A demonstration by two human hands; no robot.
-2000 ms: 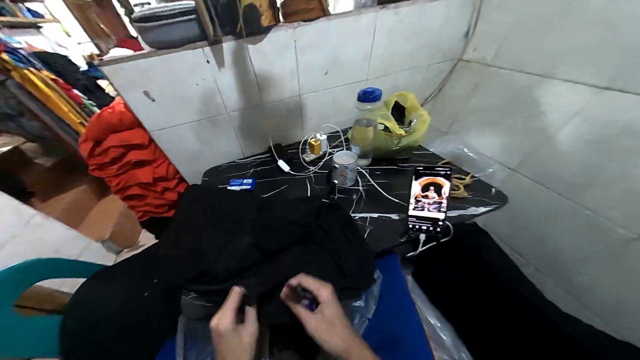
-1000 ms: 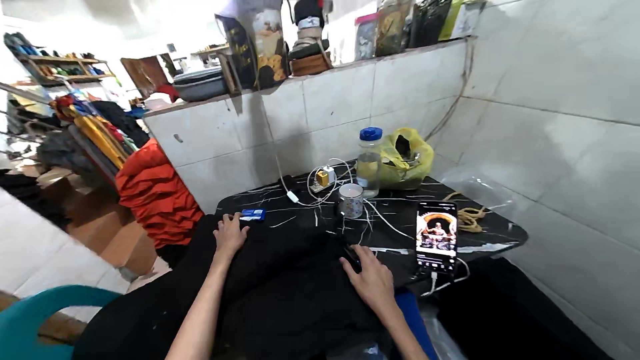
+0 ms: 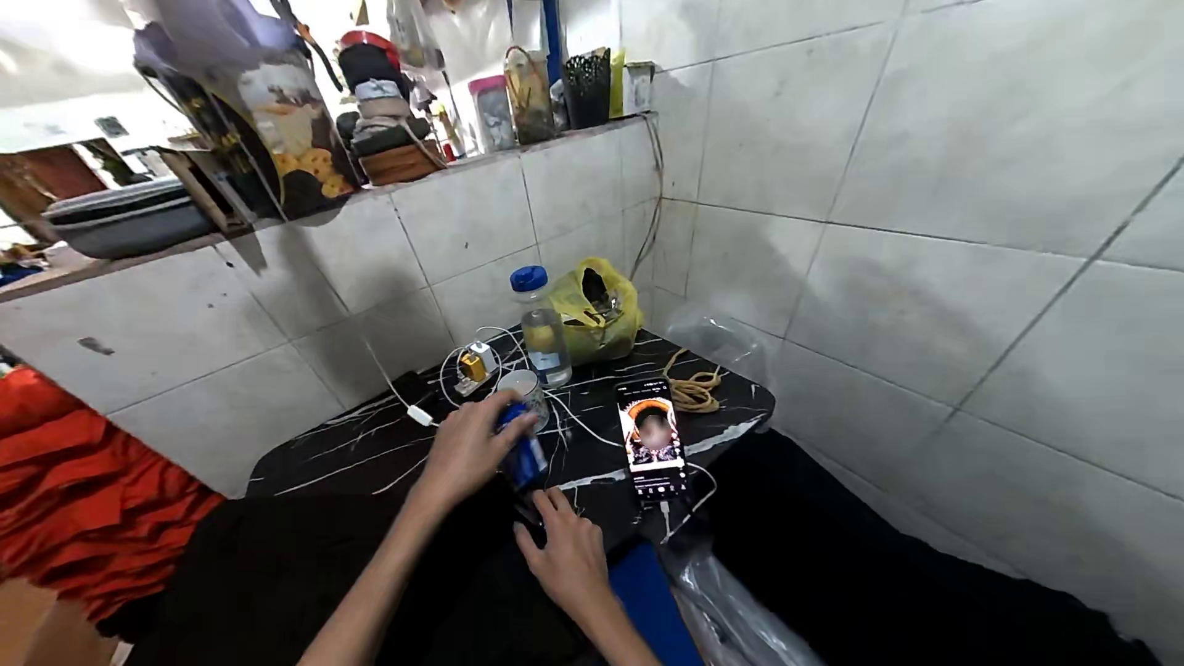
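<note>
Fingers of my left hand (image 3: 474, 446) close on a small blue packet (image 3: 525, 453), just in front of a patterned cup (image 3: 524, 398) on the black marble-look table (image 3: 342, 449). My right hand (image 3: 566, 546) is lower and a little to the right, at the table's front edge, its fingertips by a small dark object that is too unclear to name. Black cloth (image 3: 277, 573) spreads under and around both forearms. A phone (image 3: 653, 439) with a lit screen and a white cable stands right of the hands.
Behind the cup are a blue-capped bottle (image 3: 546, 342), a yellow plastic bag (image 3: 599, 319) and a yellow plug adapter (image 3: 474, 367) with white cables. Tan cord (image 3: 696, 392) lies beside the phone. Tiled walls close off the back and right. Red cloth (image 3: 83, 490) is piled at the left.
The blue packet, at the table's left a second ago, is now near the cup in my left hand. Earlier both hands were together low over the black cloth. The view has swung right.
</note>
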